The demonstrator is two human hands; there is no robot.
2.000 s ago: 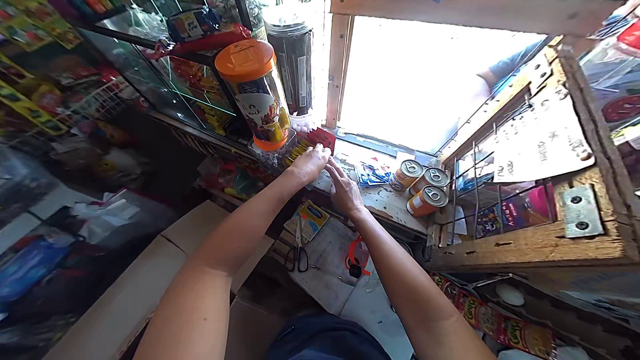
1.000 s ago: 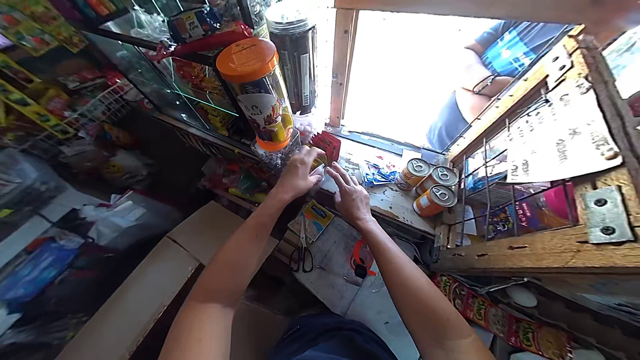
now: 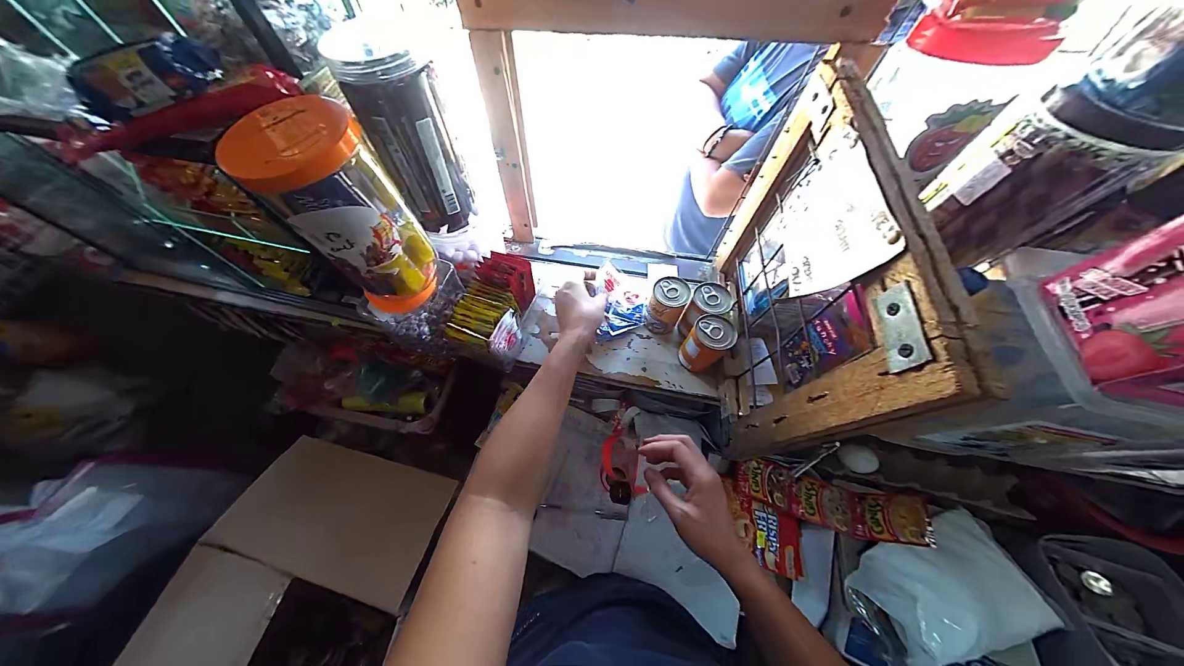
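Observation:
My left hand reaches to the wooden counter by the window, its fingers at a small white-and-red packet that stands up beside blue sachets. Whether the fingers grip that packet is hard to tell. Left of the hand, a row of yellow sachets and red sachets stands on the counter. Three orange-labelled cans with pull tabs are grouped to the right. My right hand is raised above the lower surface, fingers curled apart and nothing seen between them, near a red strap.
A jar with an orange lid and a dark jar rise at the left. The opened wooden window frame with wire mesh juts in at right. A cardboard box sits below left. Outside, a person stands with bent arms.
My left hand has moved right, from the yellow and red sachets to the blue ones. My right hand has drawn back from the counter. The person outside came into view after the earliest frame.

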